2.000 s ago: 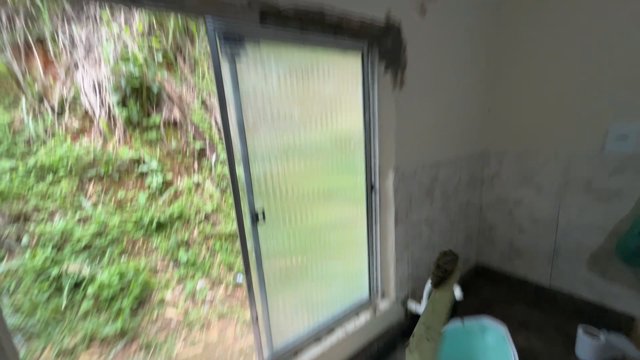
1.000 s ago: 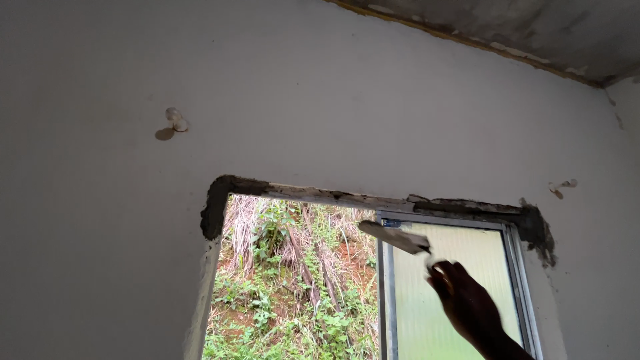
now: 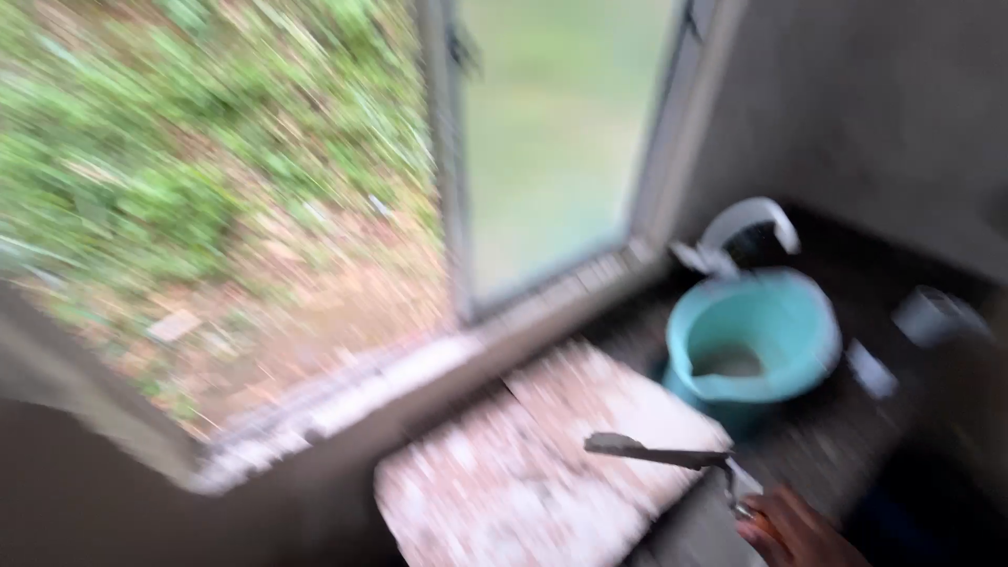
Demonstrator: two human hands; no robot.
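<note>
At the lower right my right hand [image 3: 795,524] is closed around the handle of a trowel [image 3: 669,455]. Grey mortar lies on the trowel's blade, which points left above a pale, stained board [image 3: 543,465]. Behind the hand stands a turquoise bucket [image 3: 752,339] with some greyish material at its bottom. My left hand is out of view. Motion blur hides fine detail.
A window frame [image 3: 449,157] with a frosted pane [image 3: 563,134] stands above the sill [image 3: 339,409]; plants and soil lie outside. A white curved faucet [image 3: 748,216] rises behind the bucket. A pale cup-like object [image 3: 929,315] stands on the dark counter [image 3: 827,425].
The view has swung down from the top of the window. The hand with the trowel, one second ago raised near the upper window frame, is now low over the board.
</note>
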